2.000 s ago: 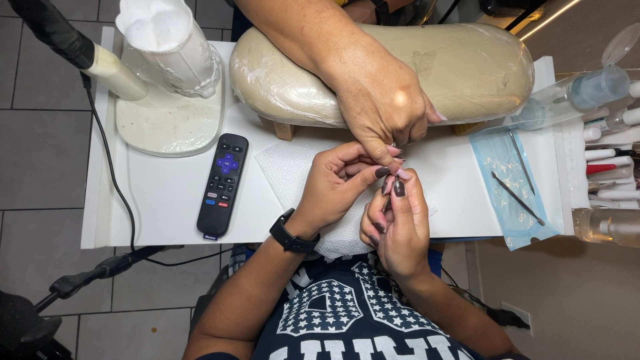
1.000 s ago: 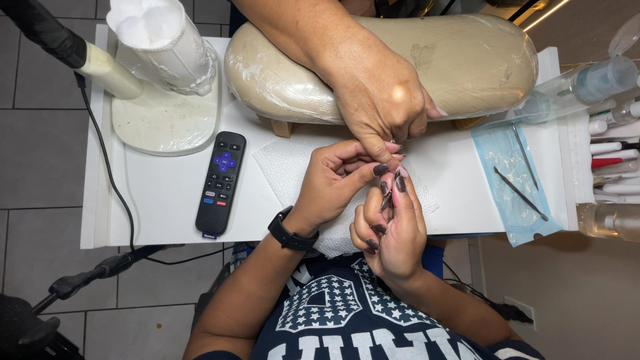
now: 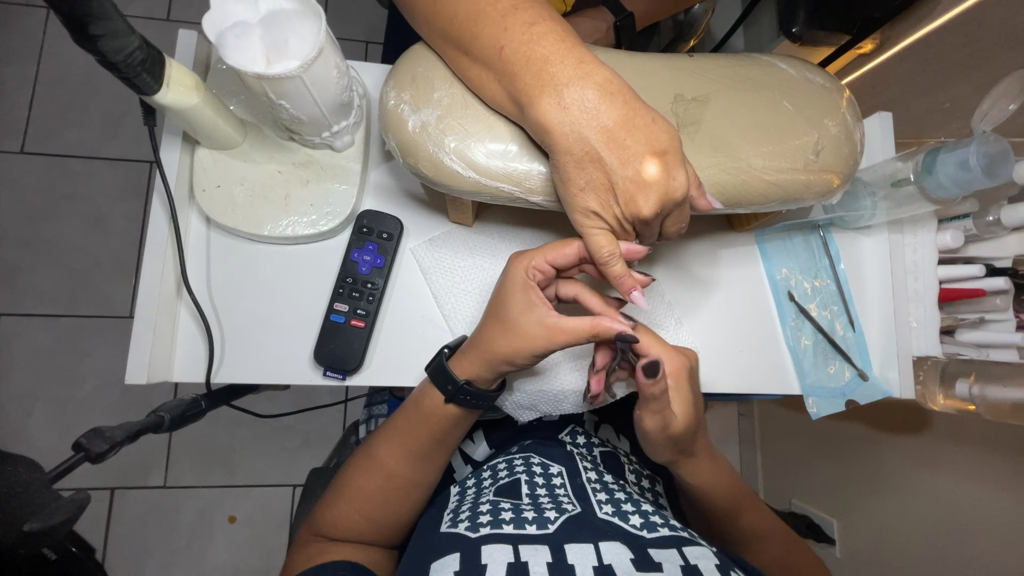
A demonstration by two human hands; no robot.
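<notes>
Another person's hand [image 3: 624, 176] lies over a padded, plastic-wrapped armrest [image 3: 752, 120], index finger pointing down toward me. My left hand [image 3: 560, 296], with a black watch on the wrist, is around that fingertip; its thumb reaches down to my right hand, and whether it grips the finger cannot be told. Just below, my right hand [image 3: 660, 384] is curled around a small metal hand tool [image 3: 618, 368], mostly hidden by the fingers, possibly nippers. Under both hands is a white paper towel [image 3: 460, 280] on the white table [image 3: 272, 320].
A black remote control [image 3: 358, 292] lies left of the towel. Behind it stands a lamp base [image 3: 276, 192] with a white ornate cup [image 3: 288, 80]. To the right, two metal manicure tools [image 3: 828, 336] rest on a blue pouch [image 3: 780, 264], beside pens and bottles [image 3: 972, 320].
My right hand has drawn back from the other person's fingertip toward my body. My left thumb has moved down toward it, away from that finger. The other person's hand remains on the armrest.
</notes>
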